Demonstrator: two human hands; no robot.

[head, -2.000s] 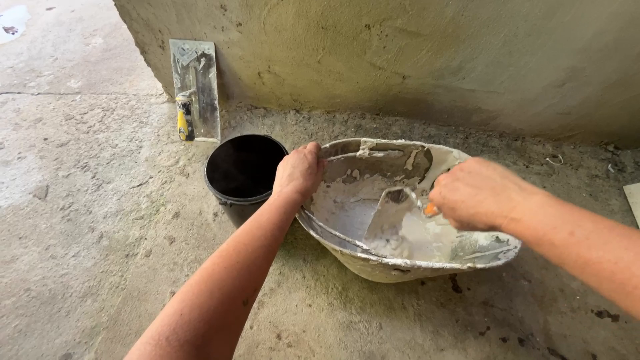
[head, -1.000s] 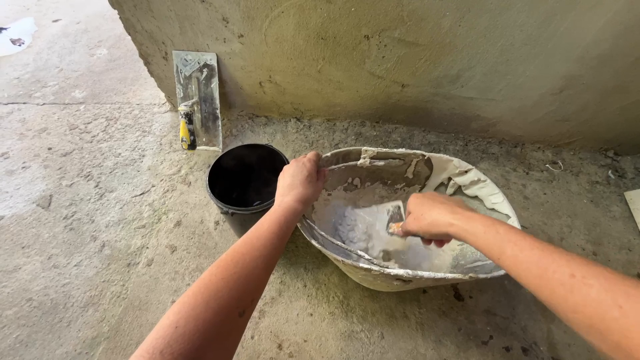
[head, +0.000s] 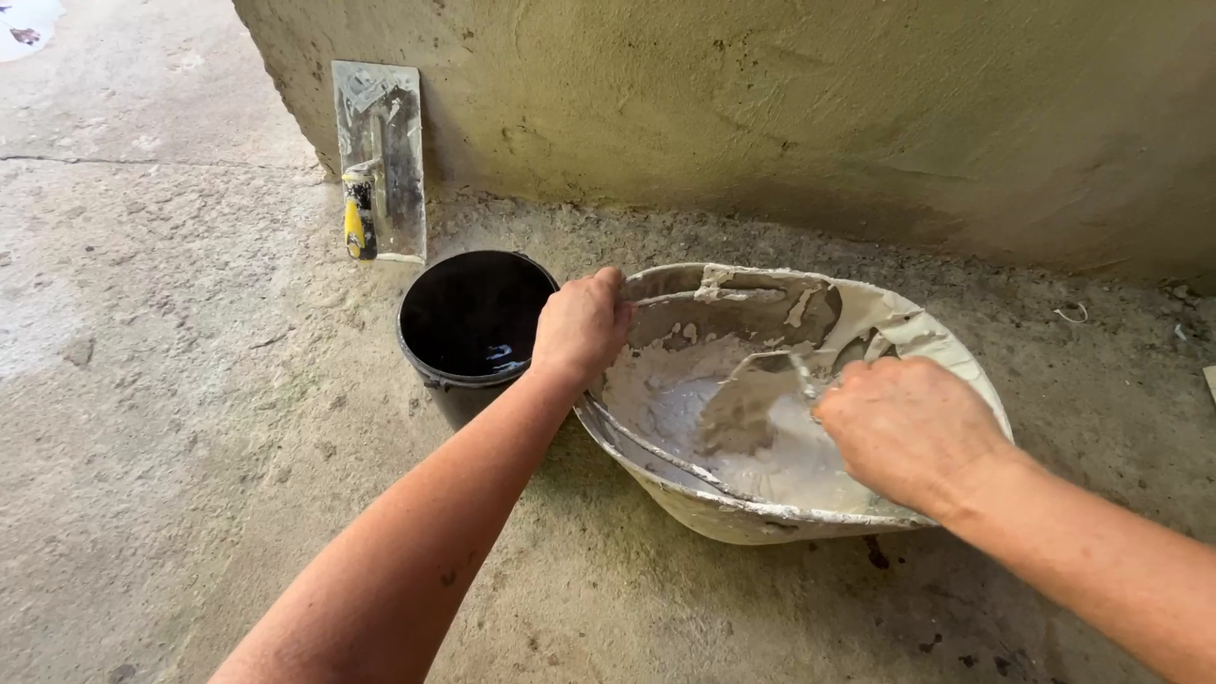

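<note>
A plaster-crusted oval tub (head: 722,527) stands on the concrete floor with wet, pale plaster (head: 798,456) inside. My left hand (head: 582,323) grips its left rim, beside the wire handle that lies across the opening. My right hand (head: 907,427) is closed around the handle of a trowel (head: 746,408), mostly hidden by my fingers; the coated blade rests in the plaster. Touching or close to my left wrist is a black bucket (head: 446,380), which holds some dark, shiny liquid.
Behind the bucket, a rectangular plastering trowel with a yellow and black handle (head: 399,161) leans against a low rendered wall (head: 665,104). Rough concrete floor (head: 190,427) surrounds the tub. The edge of a pale flat piece (head: 1210,382) shows at the far right.
My right hand has moved the trowel about within the tub, and the blade shows more fully than one second ago. My left hand has stayed on the rim.
</note>
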